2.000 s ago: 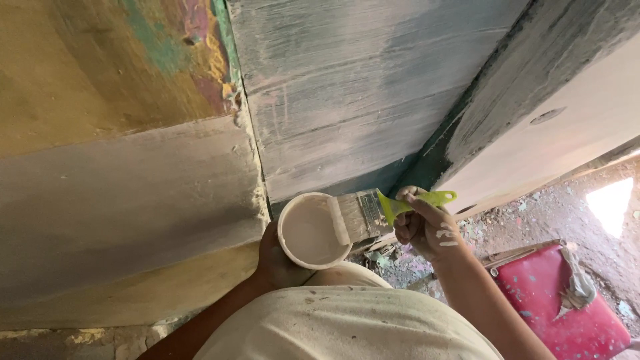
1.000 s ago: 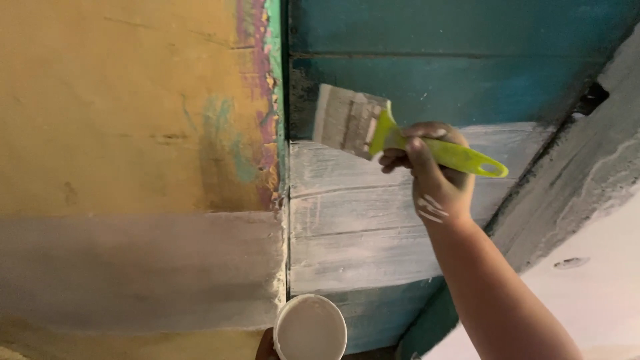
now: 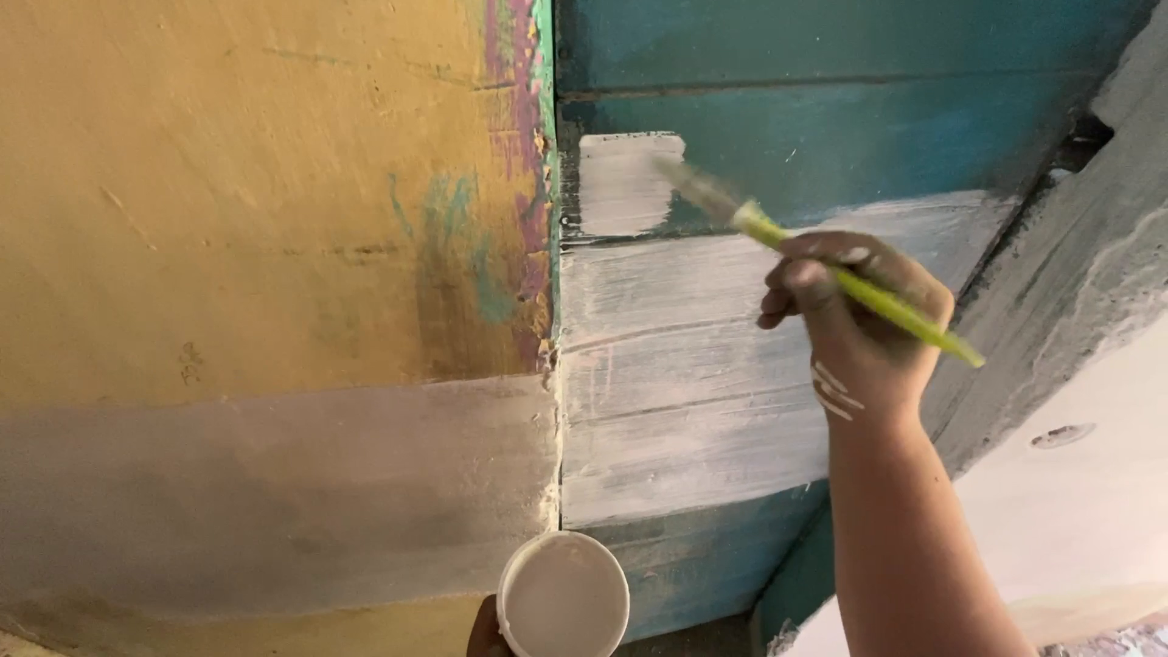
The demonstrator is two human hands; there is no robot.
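Observation:
My right hand (image 3: 858, 310) grips the green handle of a flat paintbrush (image 3: 776, 233). The bristles, blurred, are at the right edge of a fresh white paint patch (image 3: 630, 187) on the teal wooden boards (image 3: 776, 137). White paint streaks mark the back of the hand and the wrist. At the bottom, my left hand (image 3: 485, 630) holds a round tub of white paint (image 3: 566, 598); only some of its fingers show at the tub's left side. Below the patch, several boards carry streaky white paint (image 3: 684, 392).
Left of the boards is a wall, ochre above (image 3: 274, 182) and greyish below (image 3: 274, 493), with flaking paint along its edge. A rough grey cement strip (image 3: 1077, 246) runs diagonally on the right, beside a pale wall (image 3: 1077, 511).
The brush went from the tub's rim up to the teal boards. A white patch now shows there that was not visible one second ago. The view has shifted upward along the wall.

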